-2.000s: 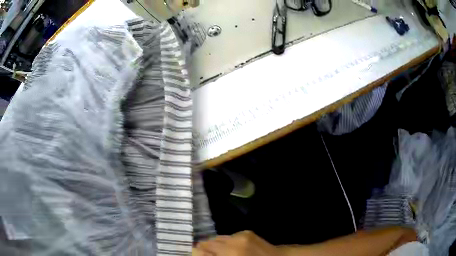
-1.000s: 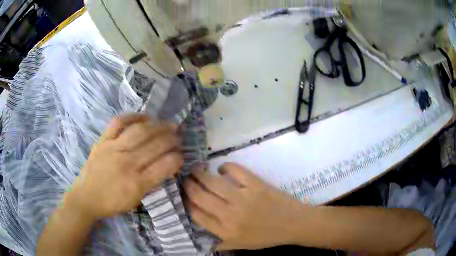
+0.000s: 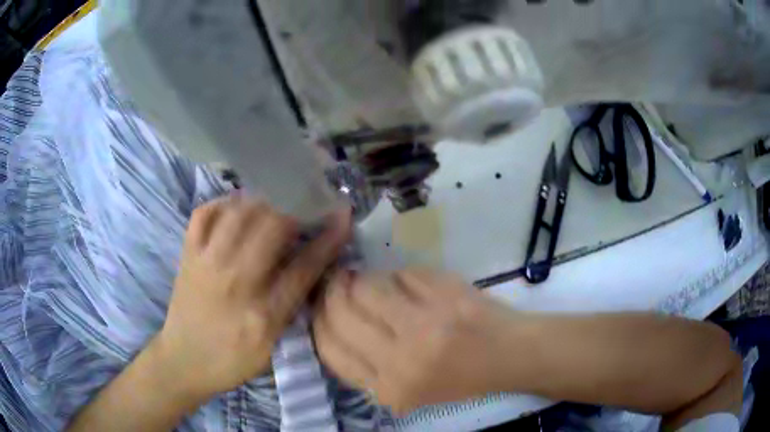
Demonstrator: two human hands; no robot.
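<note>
The striped waistband point(image 3: 304, 384) runs up from the bottom edge between my hands towards the machine's needle area. The gathered striped skirt panel with its sheer overlay point(image 3: 76, 228) spreads over the left side. My left hand point(image 3: 241, 291) lies on the cloth, fingertips at the band's upper end, gripping it. My right hand point(image 3: 405, 337) pinches the band's right side, close against my left hand. The sewing machine head point(image 3: 211, 93) stands over the fingertips. The needle and presser foot are mostly hidden and blurred.
A ribbed cream dial point(image 3: 477, 80) is on the head front. Black thread snips point(image 3: 549, 211) and black scissors point(image 3: 633, 156) lie on the bed at right, with a white pen point(image 3: 680, 164) beyond. The ruler tape point(image 3: 718, 274) runs along the table's front edge.
My view has moved closer to the machine head. Both hands have come onto the waistband since the earliest frame, and their fingertips are now closer together near the needle area.
</note>
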